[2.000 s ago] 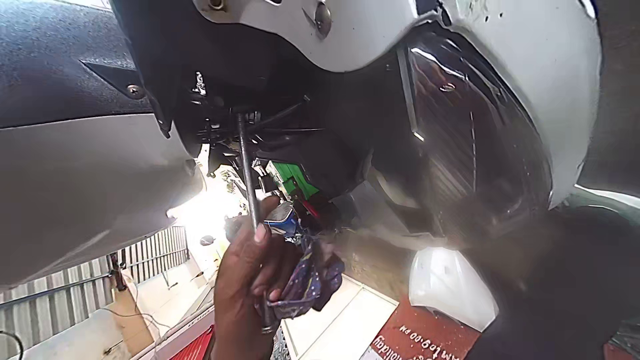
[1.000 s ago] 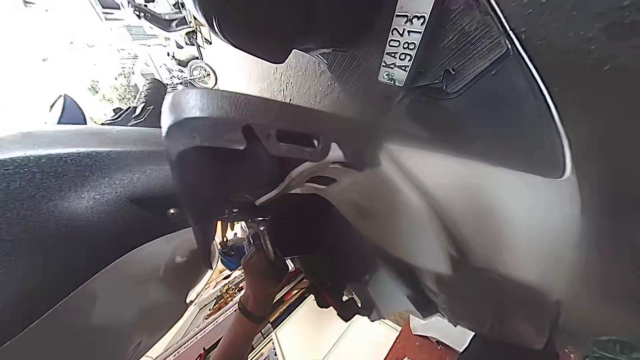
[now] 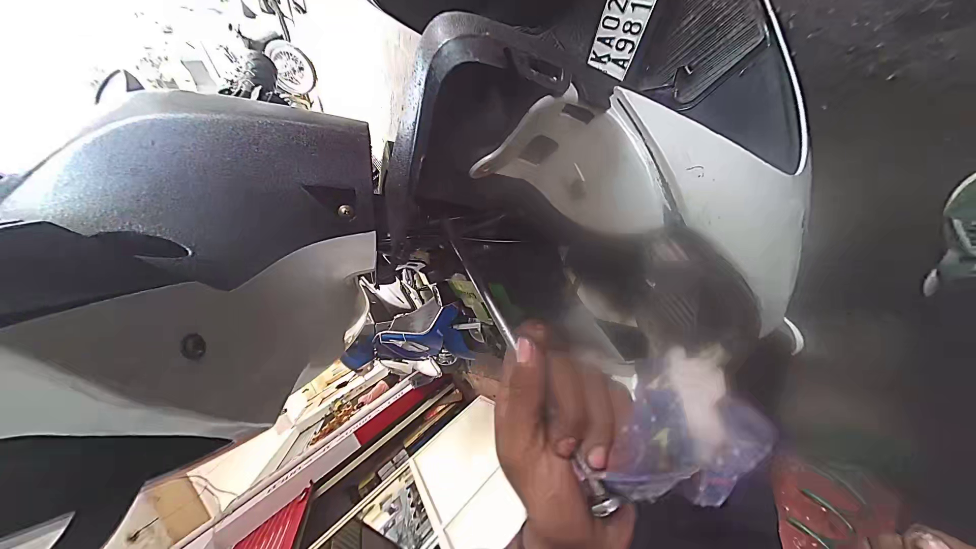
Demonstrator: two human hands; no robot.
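Note:
My left hand [image 3: 564, 435] rises from the bottom centre, closed around a slim metal rod [image 3: 484, 293], its thumb along the shaft. The rod's upper end goes into the dark gap under a scooter's body, where its tip is hidden. Its metal lower end [image 3: 606, 505] shows below my fingers. A blurred purple-blue cloth [image 3: 686, 442] lies against the right side of the same hand. White panel [image 3: 572, 168] and grey-white outer panel [image 3: 732, 183] stand above the gap. A dark plastic panel [image 3: 252, 168] with a screw [image 3: 345, 211] is at the left. My right hand is not seen.
Blue and white vehicle parts [image 3: 419, 332] show beyond the gap. Below them are shelves or a counter with a red edge [image 3: 396, 412] and pale panels [image 3: 465, 473]. A motorcycle wheel [image 3: 291, 67] stands at the upper left. Something red [image 3: 831, 503] lies at the lower right.
The view has shifted strongly, bringing the scooter's number plate and the motorcycles into sight. My left hand holds the rod two seconds ago and now, with the purple cloth beside it in both.

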